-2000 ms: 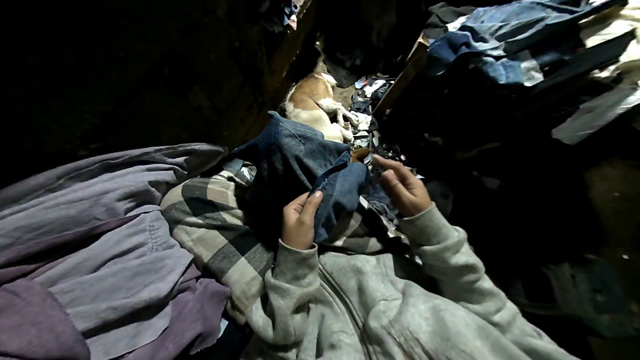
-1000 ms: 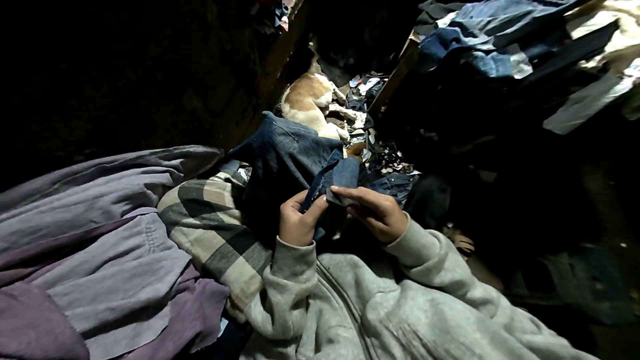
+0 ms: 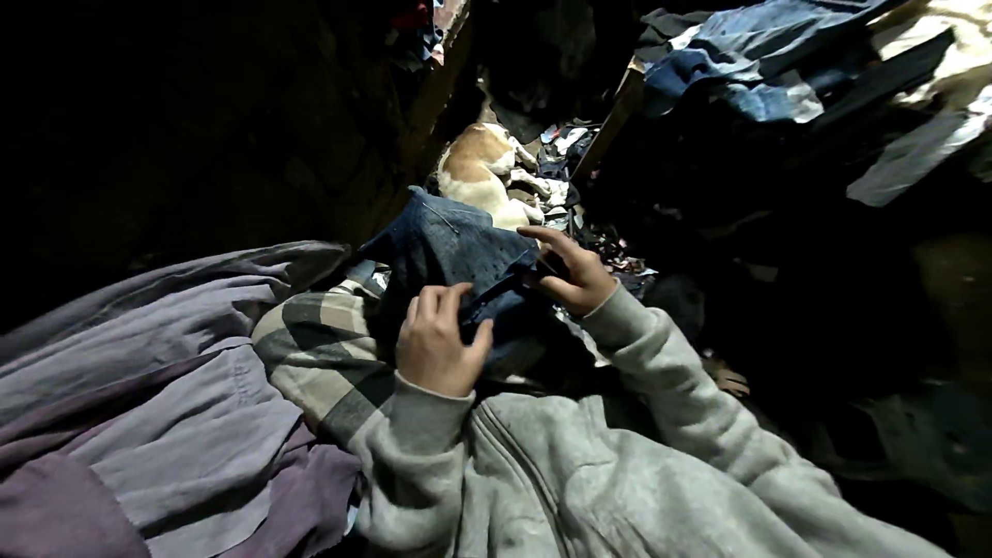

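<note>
A piece of dark blue denim (image 3: 457, 240) lies over my lap, with a pale thread on its upper part. At its near left edge is my left hand (image 3: 440, 341), back up, thumb and fingers apart; nothing shows between them. My right hand (image 3: 570, 271) is at the denim's right edge, its index finger stretched out and its thumb apart from it. Whether its fingertips touch the cloth is hard to tell. Below the left part of the denim, a black, grey and cream checked cloth (image 3: 325, 349) covers a leg.
Grey and mauve cloth (image 3: 178, 434) is heaped at left. A brown and white dog (image 3: 477, 170) lies beyond the denim, beside scattered scraps (image 3: 570, 143). Denim garments (image 3: 744, 46) are piled at upper right, near a wooden board (image 3: 612, 116). Another person's hand or foot (image 3: 727, 380) shows at right.
Both hands gripped a folded denim edge one second ago; now their fingers are spread and the hands are farther apart. The folded piece that stood up between them has dropped down.
</note>
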